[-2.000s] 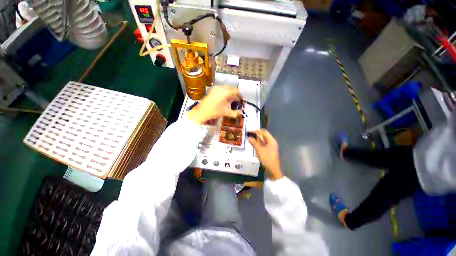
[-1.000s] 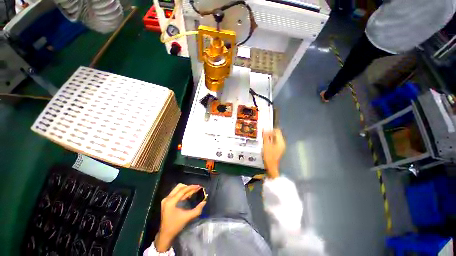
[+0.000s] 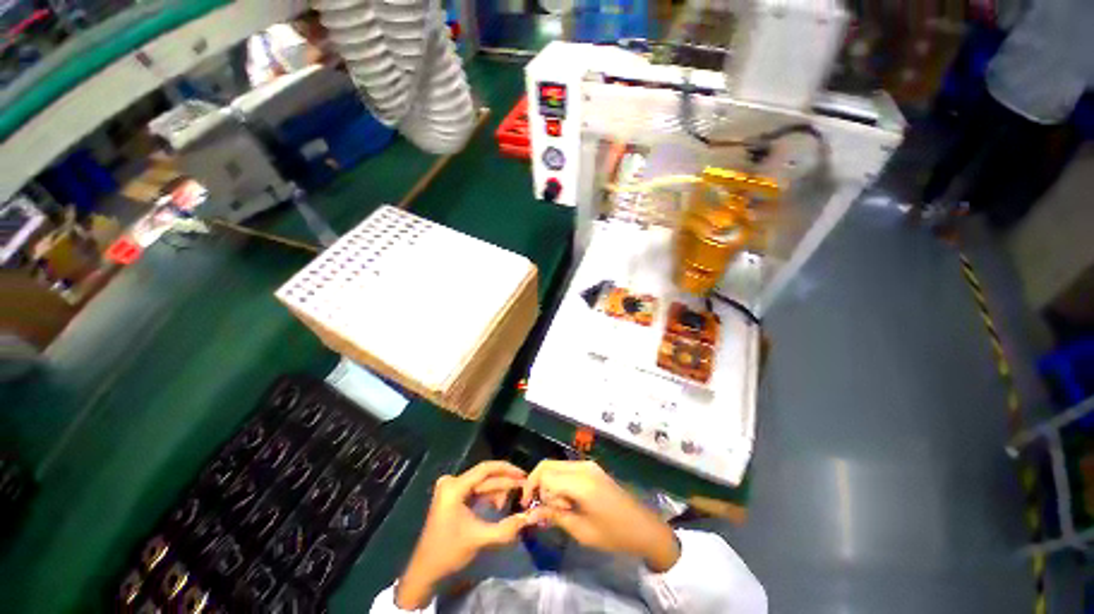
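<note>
My left hand (image 3: pixel 462 528) and my right hand (image 3: pixel 588 510) are together low in front of me, fingertips meeting. A small dark watch case (image 3: pixel 528 501) is between the fingertips, mostly covered by the fingers. My left hand grips it; my right fingertips are at its edge, and whether they pinch a small piece cannot be made out. Orange-copper fixtures (image 3: pixel 687 360) sit on the white press base (image 3: pixel 576 381). The gold press head (image 3: pixel 716 234) is above and behind them, blurred.
A stack of carrier sheets (image 3: pixel 420 294) stands on the green bench, left of the press. The black blister tray (image 3: pixel 390 462) lies nearer, lower left, with a pale label card (image 3: pixel 366 390) between. The control box (image 3: pixel 553 132) is behind. A person (image 3: pixel 1041 72) stands far right.
My left hand moved from the fixtures down to my lap with the dark case. My right hand has left the press base's right side and joined it. The view has swung left.
</note>
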